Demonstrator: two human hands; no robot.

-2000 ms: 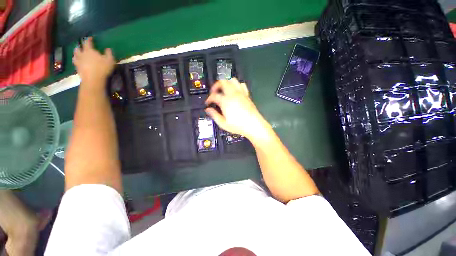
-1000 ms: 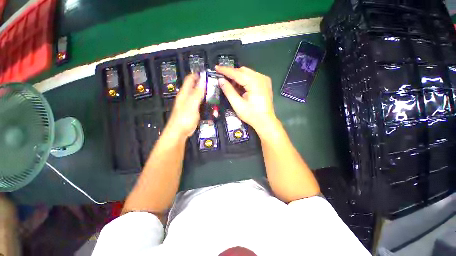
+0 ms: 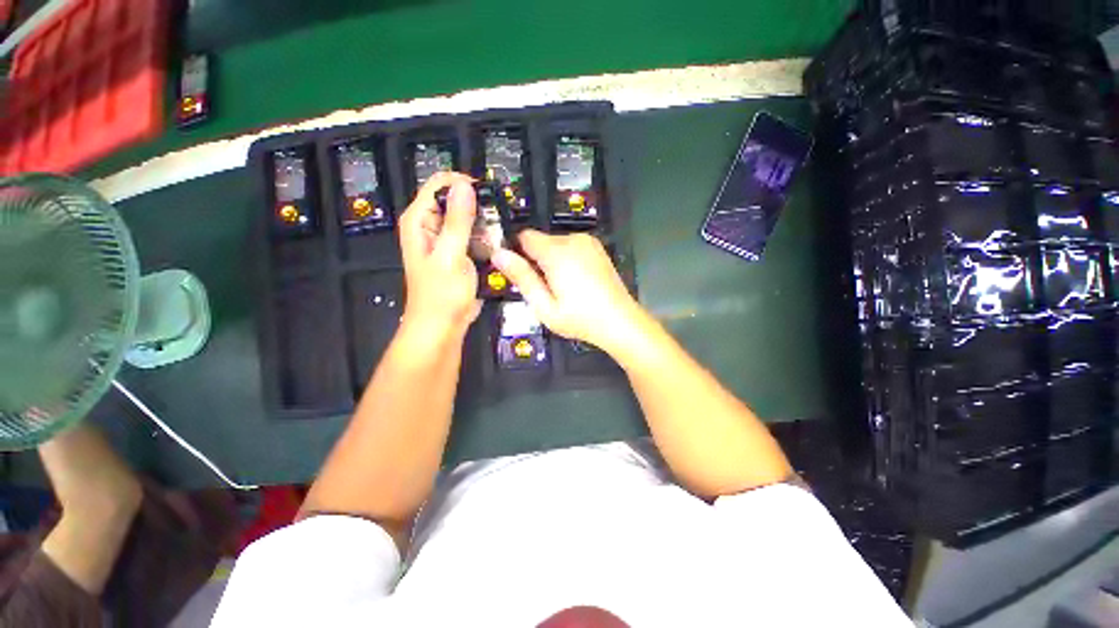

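My left hand (image 3: 439,252) is shut on a phone handset (image 3: 492,233) held above the middle of the black tray (image 3: 304,321). The handset is tilted, with its orange spot toward me, and the fingers partly hide it. My right hand (image 3: 567,280) touches its right side with thumb and fingertips. Handsets with orange spots lie in all the far-row pockets. Another handset (image 3: 523,337) lies in the near row, below the held one. The near-row pocket at the right is mostly hidden by my right hand. Whether a black front frame is on the held handset cannot be told.
A green fan (image 3: 61,307) stands at left, beside a red tray (image 3: 86,86). A loose handset (image 3: 193,90) lies on the green conveyor (image 3: 491,47). A smartphone (image 3: 757,187) lies right of the tray. Stacked black blister trays (image 3: 982,282) rise at right. Another person's arm (image 3: 92,497) shows at lower left.
My left hand came back from the conveyor side to the tray and met my right hand. Both have since shifted slightly left with the handset. Another person's arm is more visible at lower left.
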